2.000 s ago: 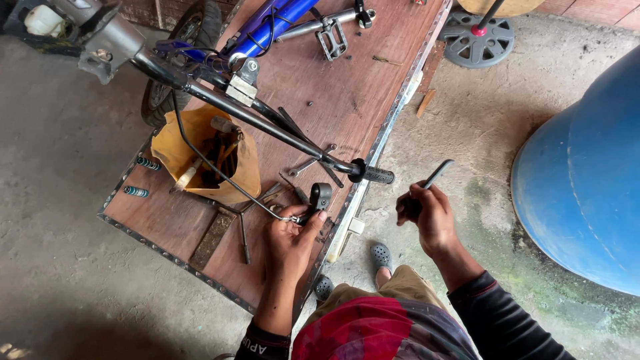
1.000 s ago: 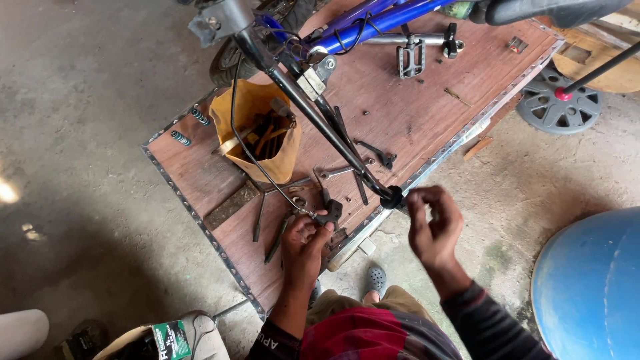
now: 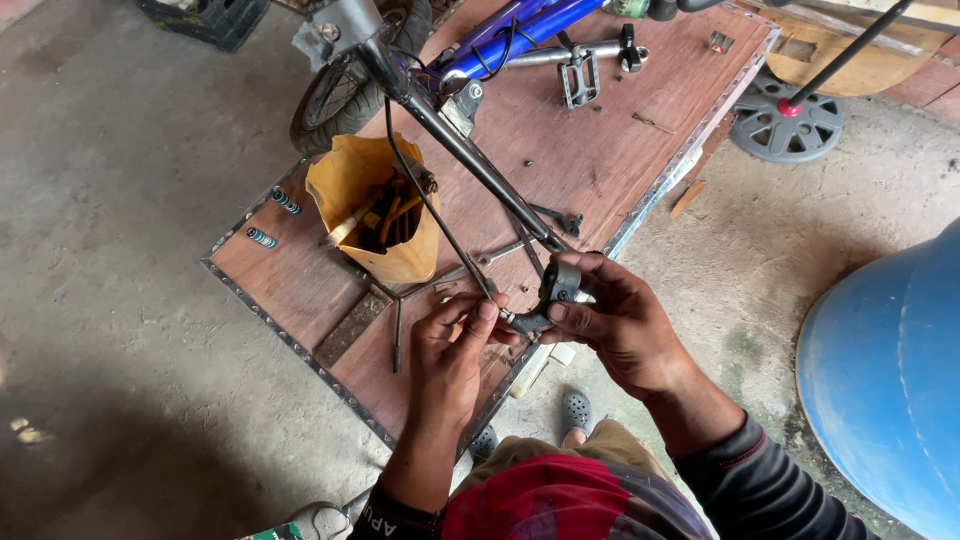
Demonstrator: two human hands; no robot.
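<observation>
My right hand (image 3: 619, 326) pinches a black bicycle shifter or lever clamp (image 3: 561, 283) between thumb and fingers, close to the end of the black handlebar (image 3: 480, 165). With thumb and index finger, my left hand (image 3: 456, 352) grips the black control cable (image 3: 442, 221) where its metal end meets that clamp part. The cable loops up to the bicycle's front end. Left of the bar stands a cut yellow plastic container (image 3: 412, 259) of tools. A Y-shaped socket wrench (image 3: 398, 330) and a combination wrench (image 3: 501, 253) lie on the wooden tabletop beside it.
A blue bicycle frame (image 3: 517, 34) with a pedal (image 3: 578, 77) lies over the table (image 3: 630, 142). Two springs (image 3: 262, 238) rest near its left edge. A big blue drum (image 3: 892, 360) stands on the floor at right, a grey round base (image 3: 787, 120) at upper right.
My right hand has moved from beside the handlebar end onto the clamp part that my left hand held. The black grip seen on the bar two seconds ago no longer shows there.
</observation>
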